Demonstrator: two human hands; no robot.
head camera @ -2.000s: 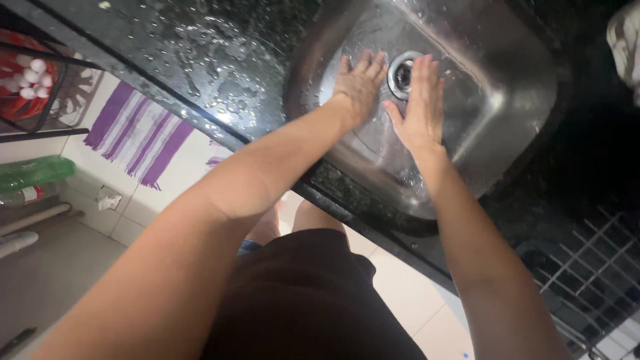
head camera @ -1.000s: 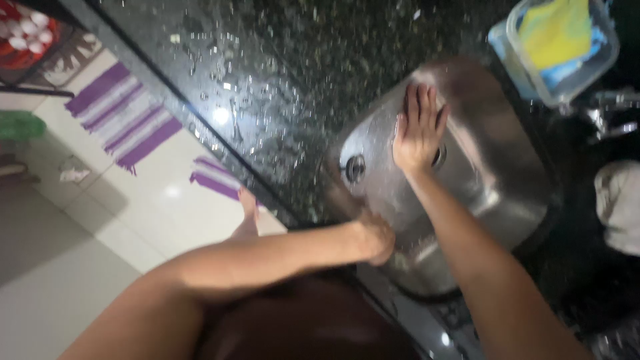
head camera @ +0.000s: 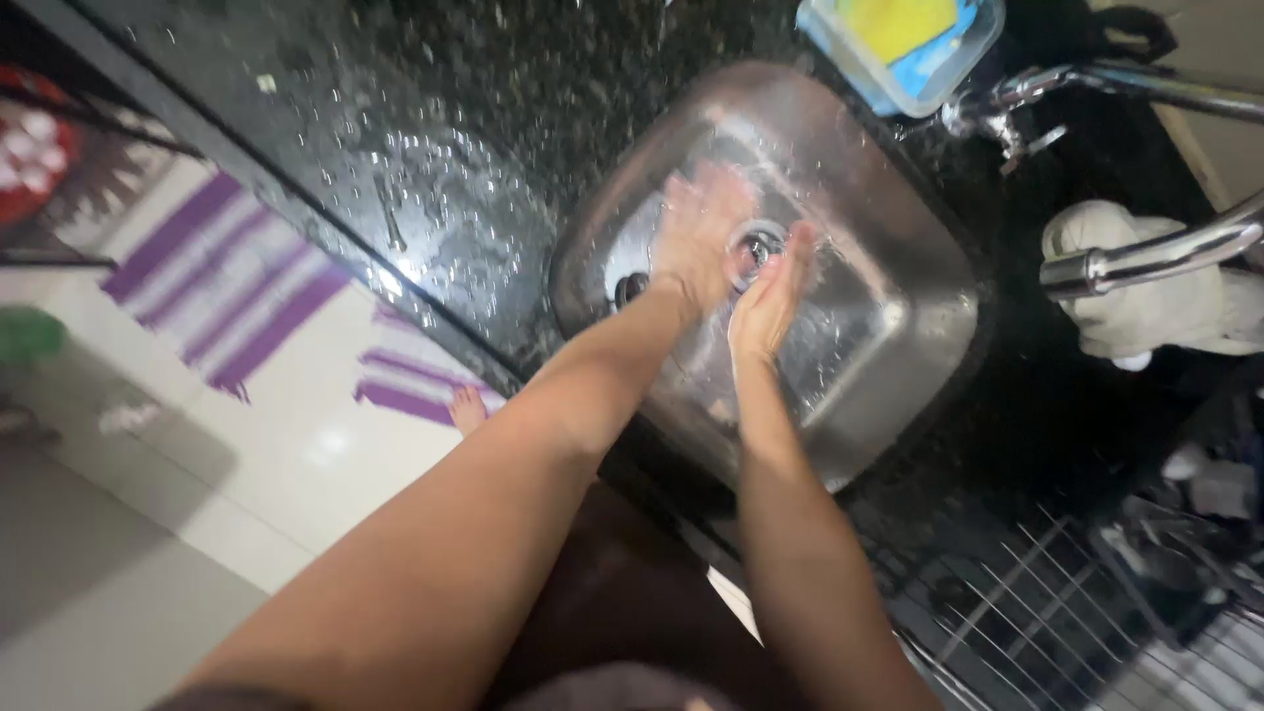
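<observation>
Both hands are inside a wet stainless steel sink basin (head camera: 859, 405). My left hand (head camera: 703, 232), blurred, lies over the basin floor with its fingers spread, left of the metal drain (head camera: 758, 247). A dark round fitting (head camera: 630, 289) shows beside its wrist. My right hand (head camera: 775, 296) is at the drain's lower right edge, its fingers extended and seen edge-on. Neither hand shows anything held. Thin streaks of water appear around the fingers and on the steel. Whether the fingertips touch the metal cannot be told.
Water drops cover the dark granite counter (head camera: 444, 197). Above the basin sits a plastic container (head camera: 928, 94) with a yellow sponge (head camera: 899, 25). A chrome faucet spout (head camera: 1165, 259) crosses over a pale cloth (head camera: 1136, 316). A wire dish rack (head camera: 1037, 592) stands lower right; a purple striped rug (head camera: 227, 286) lies on the floor.
My left hand, near the basin's front edge one second ago, is now farther in, beside the drain. My right hand has moved from beyond the drain to its near side. The view has shifted.
</observation>
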